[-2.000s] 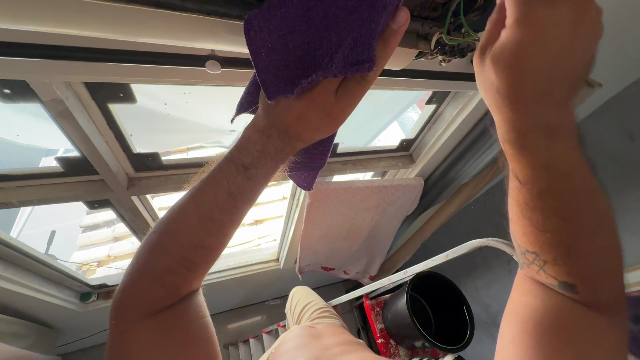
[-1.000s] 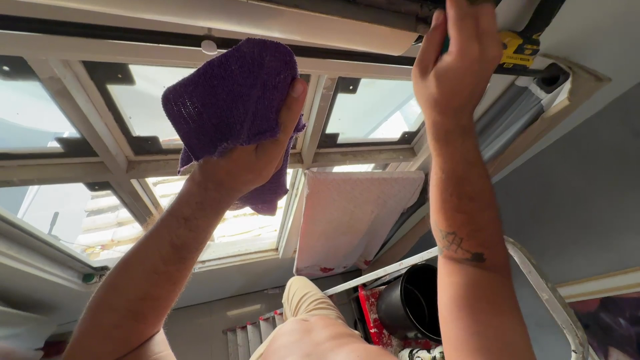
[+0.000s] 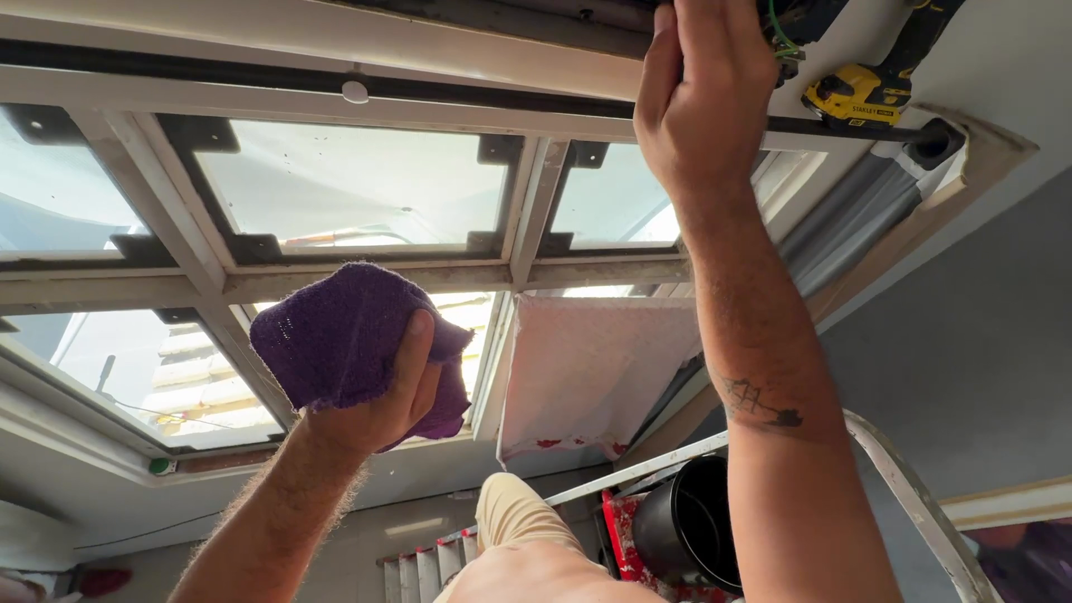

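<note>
My left hand (image 3: 368, 402) grips a purple cloth (image 3: 335, 343), folded over the fingers, in front of the window frames left of centre. Raised at the top, my right hand (image 3: 712, 92) touches the underside of a long white unit (image 3: 502, 59); its fingertips are partly cut off, so whether they grip its dark edge is unclear. Just right of those fingers are a green wire (image 3: 780, 33) and small metal parts. A yellow and black Stanley cordless tool (image 3: 863, 94), partly out of view, is at the upper right.
A black curtain rod (image 3: 519, 94) runs below the unit, with a grey curtain (image 3: 854, 218) at its right end. Behind are white-framed windows (image 3: 536, 201) and a hanging pale cloth (image 3: 595, 360). Below are a ladder's metal rail (image 3: 904, 486) and a black bucket (image 3: 691, 523) on a red, paint-spattered surface.
My left hand has come down with the purple cloth, away from the unit. My right hand stays raised at the unit. The view has shifted, and the yellow and black tool has come into sight.
</note>
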